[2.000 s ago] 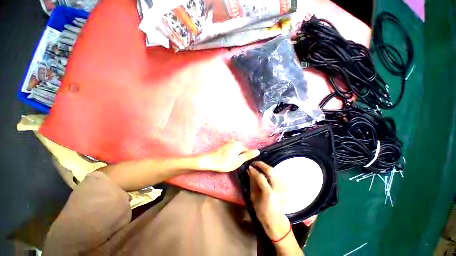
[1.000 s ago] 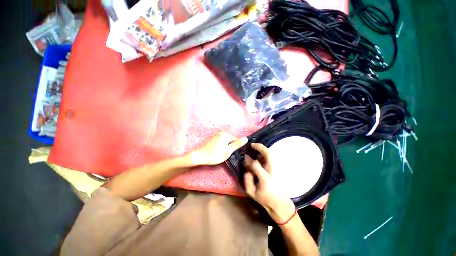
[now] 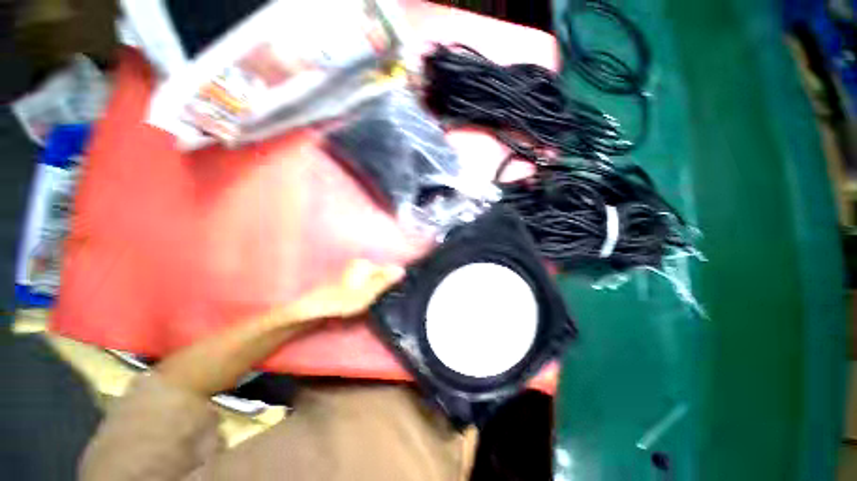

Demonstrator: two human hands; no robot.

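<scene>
The black square housing (image 3: 554, 329) lies tilted at the front edge of the red mat (image 3: 179, 225), its white round disc (image 3: 482, 319) facing up. My left hand (image 3: 371, 282) is at the housing's upper left edge, with the fingertips against it; blur hides whether they grip it. My right hand is not in view. The clear plastic bag with dark contents (image 3: 395, 150) lies just beyond the housing, close to its upper corner.
Printed bags (image 3: 282, 70) are stacked at the back. Black cable bundles (image 3: 573, 211) lie right of the plastic bag, one with a white band. A coiled cable (image 3: 601, 56) and thin white ties lie on the green bench (image 3: 742, 282). A blue bin (image 3: 61, 150) stands left.
My right hand has left the housing and the picture. The view has shifted, so the housing and mat appear further left. My left hand remains at the housing's edge.
</scene>
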